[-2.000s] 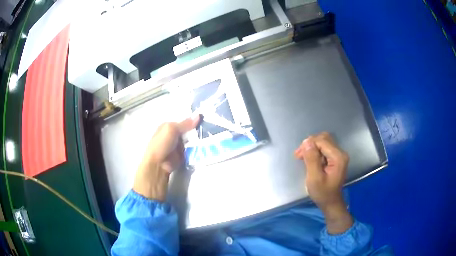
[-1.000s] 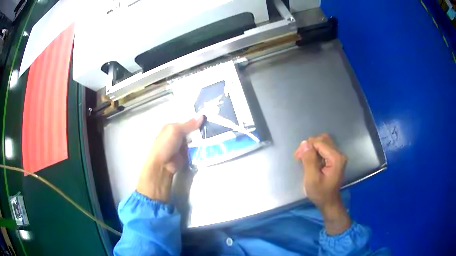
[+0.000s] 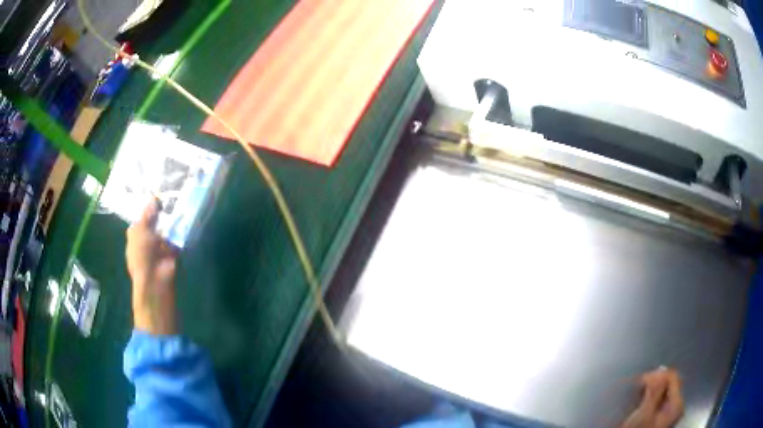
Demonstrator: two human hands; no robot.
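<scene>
My left hand is at the left, over the green conveyor belt. Its thumb lies on top of a boxed product in a clear plastic bag, white with a dark picture and a blue band. I cannot tell if the box touches the belt. My right hand is at the lower right over the steel tray, partly cut off by the bottom edge. Its fingers are curled; whether it holds anything is unclear. The silver sealing bar crosses the machine front behind the tray.
The white sealing machine stands at upper right with its control panel. A red sheet lies on the belt. A yellowish cable crosses from upper left to the tray corner. Another bagged box lies on the belt at far left.
The view has turned left. My left hand has carried the bagged box from the sealing bar and tray to over the green belt. My right hand stays over the tray's near right part.
</scene>
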